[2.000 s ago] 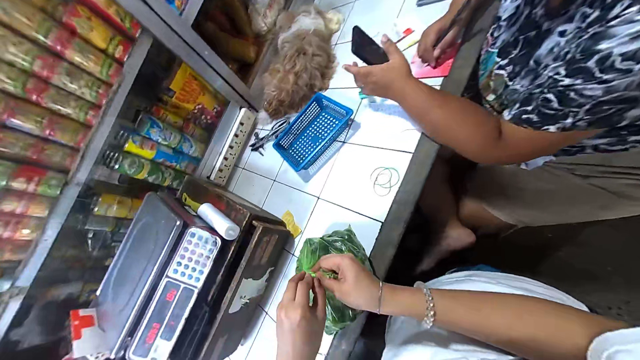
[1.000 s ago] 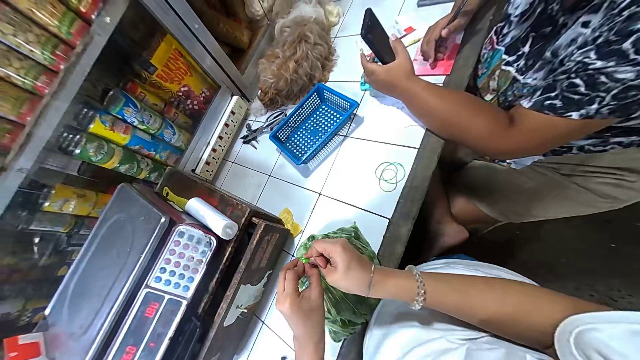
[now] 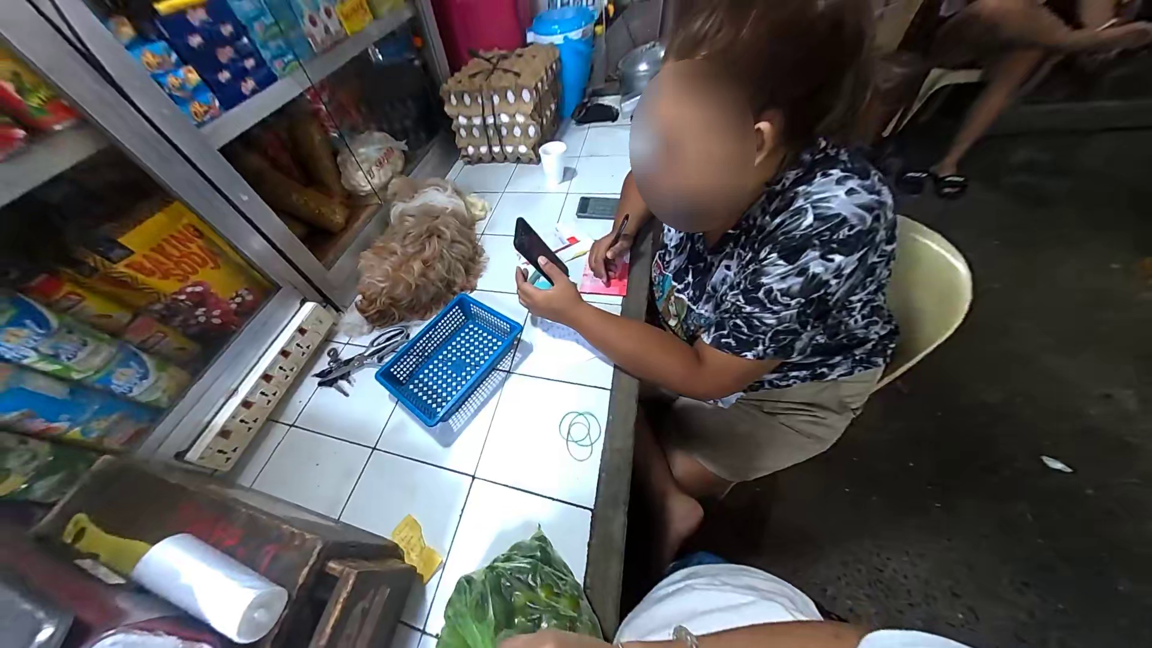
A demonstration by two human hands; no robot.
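Note:
At the bottom edge, a clear plastic bag of green leafy vegetables point(image 3: 517, 589) lies on the white tiled counter. Only a sliver of my right hand point(image 3: 553, 638) shows, against the bag's near side; its fingers are cut off by the frame. A beaded bracelet point(image 3: 684, 636) is on that wrist. My left hand is out of view. Beyond the bag, thin green rubber bands point(image 3: 580, 436) lie loose on the tiles. A yellow scrap of paper point(image 3: 417, 547) is left of the bag.
A blue plastic basket point(image 3: 450, 360), scissors point(image 3: 364, 353) and a curly-furred animal point(image 3: 423, 261) are on the counter. A seated person point(image 3: 774, 279) holds a phone point(image 3: 538, 247) and a pen. Left are a wooden box point(image 3: 234, 522), plastic roll point(image 3: 211, 587) and power strip point(image 3: 261, 387). Egg trays point(image 3: 501, 103) stand behind.
The view has swung up strongly. Both my hands were together at the top of the bag; now my left hand is out of view and my right is mostly cut off.

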